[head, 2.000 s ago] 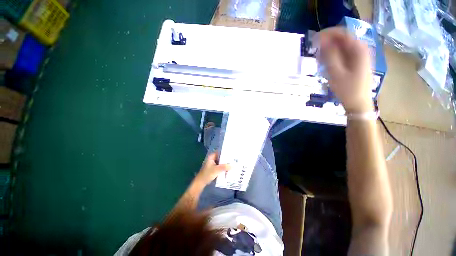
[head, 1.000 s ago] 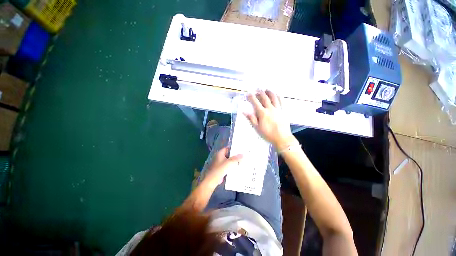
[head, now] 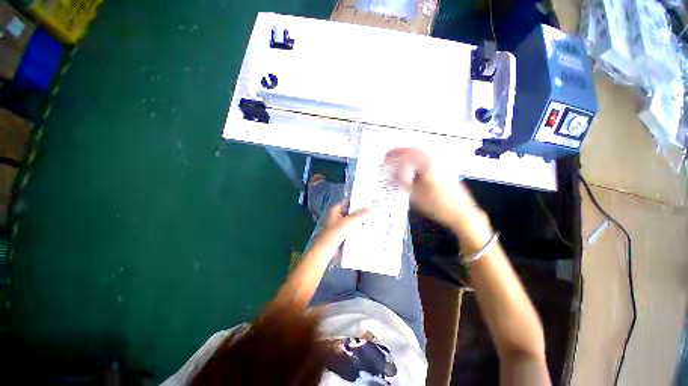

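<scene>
The slim white product box (head: 375, 237) with black print lies over my thighs, its far end at the front edge of the white sealer (head: 377, 68). Clear film shows faintly at that far end. My left hand (head: 345, 225) grips the box's left side, thumb on top. My right hand (head: 422, 179) is blurred over the box's upper right part; whether its fingers hold anything cannot be told. The sealer's long white jaw (head: 317, 104) lies just behind the thin brownish-yellow strip. The blue-grey control box (head: 562, 94) with red switch and dial stands at the right end.
Bagged white boxes (head: 634, 45) lie at the upper right on the cardboard-covered bench (head: 649, 249). A black cord (head: 628, 256) runs down it. A brown carton (head: 385, 19) with clear film is behind the sealer. An open carton (head: 443, 324) is beside my right leg. A yellow crate (head: 68, 16) stands far left.
My right hand went from the sealer's right end to the box's far end, then back towards me along the box. My left hand stays on the box. The jaw appears tilted further forward.
</scene>
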